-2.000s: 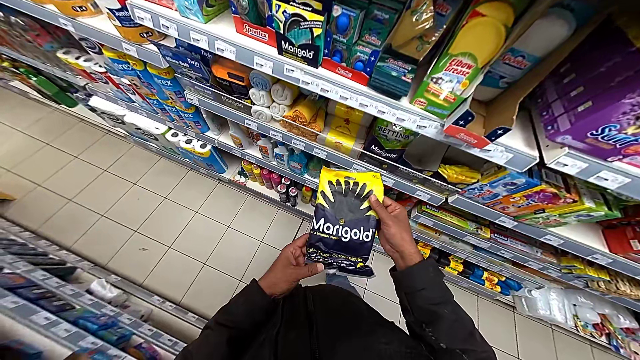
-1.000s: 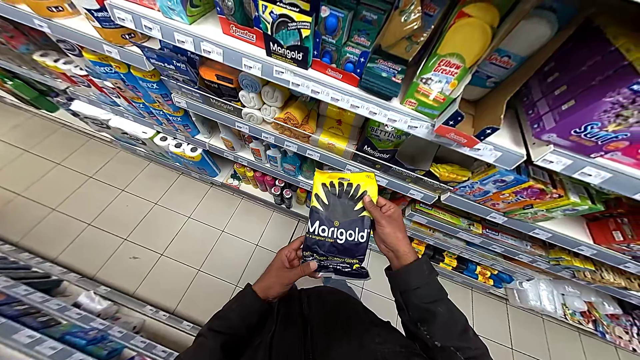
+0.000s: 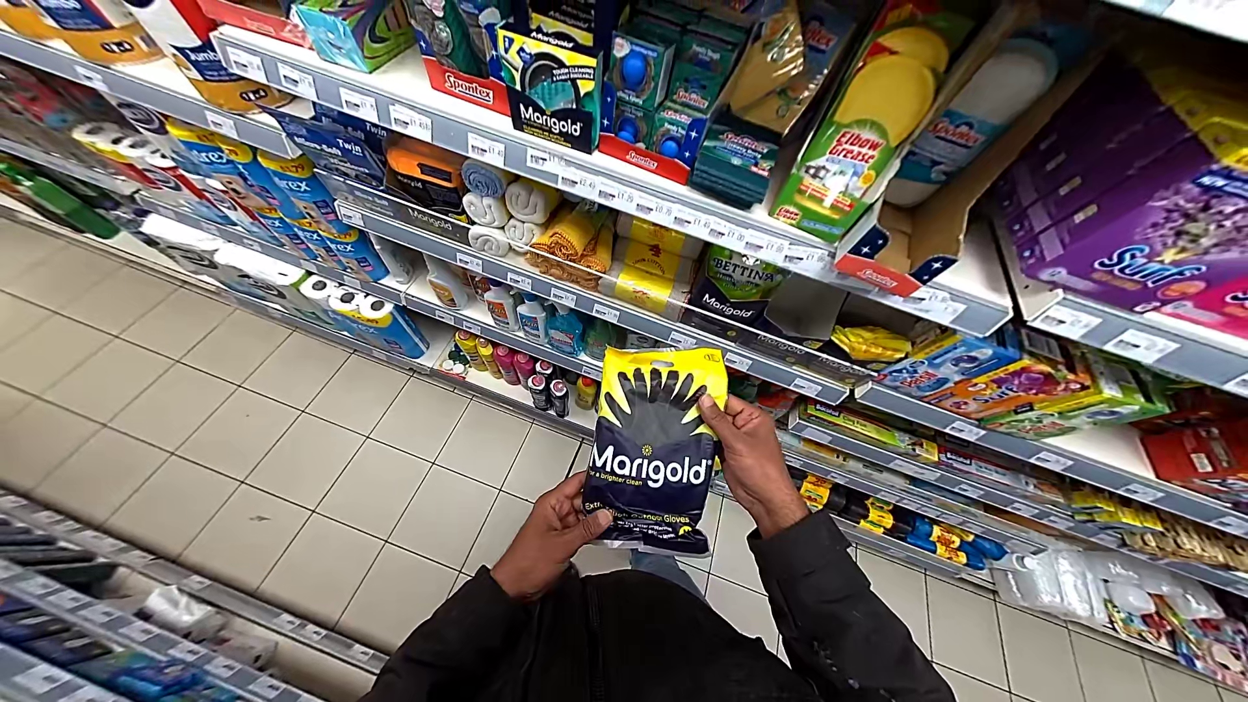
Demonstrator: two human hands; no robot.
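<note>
A packet of Marigold outdoor gloves (image 3: 651,448), yellow at the top and dark blue below, is held upright in front of my chest, its printed face toward me. My left hand (image 3: 554,534) grips its lower left corner, thumb on the front. On the upper right edge, my right hand (image 3: 749,450) pinches the packet, the thumb lying over the yellow part. The fingers behind the packet are hidden. Beyond it, a shelf carries a dark Marigold display box (image 3: 726,292) with a green packet inside.
Shelving with price labels (image 3: 624,200) crosses the view, holding rolled cloths (image 3: 531,200), a purple Surf box (image 3: 1150,205), an Elbow Grease packet (image 3: 848,146) and small bottles (image 3: 502,363). Another shelf unit (image 3: 146,624) stands at the lower left. Tiled floor (image 3: 292,458) lies between them.
</note>
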